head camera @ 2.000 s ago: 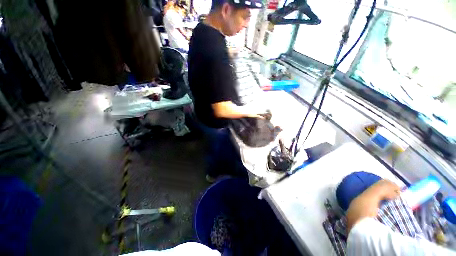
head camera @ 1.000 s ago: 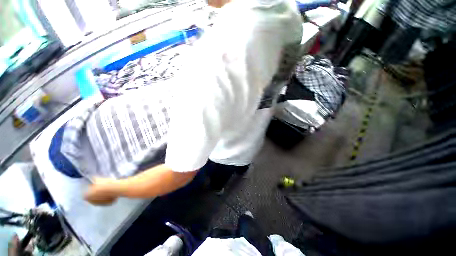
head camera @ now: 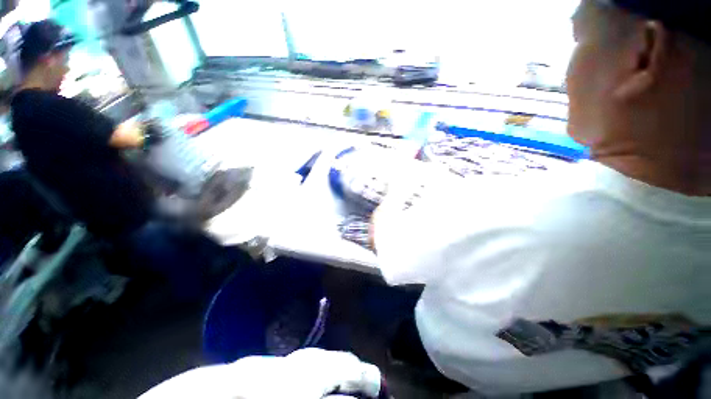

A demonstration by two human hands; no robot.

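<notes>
Neither of my hands can be made out. A white shape [head camera: 273, 378], seemingly my own clothing, fills the bottom edge. Just beyond it a dark blue round tub [head camera: 222, 323] stands on the floor, with something unclear inside. A checked garment [head camera: 357, 227] lies at the front of the white pressing table [head camera: 304, 238], partly hidden by another person's white sleeve. A blue rounded pad [head camera: 337, 181] shows at the cloth's left side. The picture is blurred.
A person in a white shirt [head camera: 530, 249] stands close on the right. A person in black [head camera: 70, 148] works at the left, with dark cloth [head camera: 224, 191] on the table. A blue-edged crate [head camera: 511, 142] holding patterned cloth stands beneath the windows.
The view has swung left from the white-shirted person's right side. The person in black and the blue tub are back in view, and the grey hanging cloth has left the picture.
</notes>
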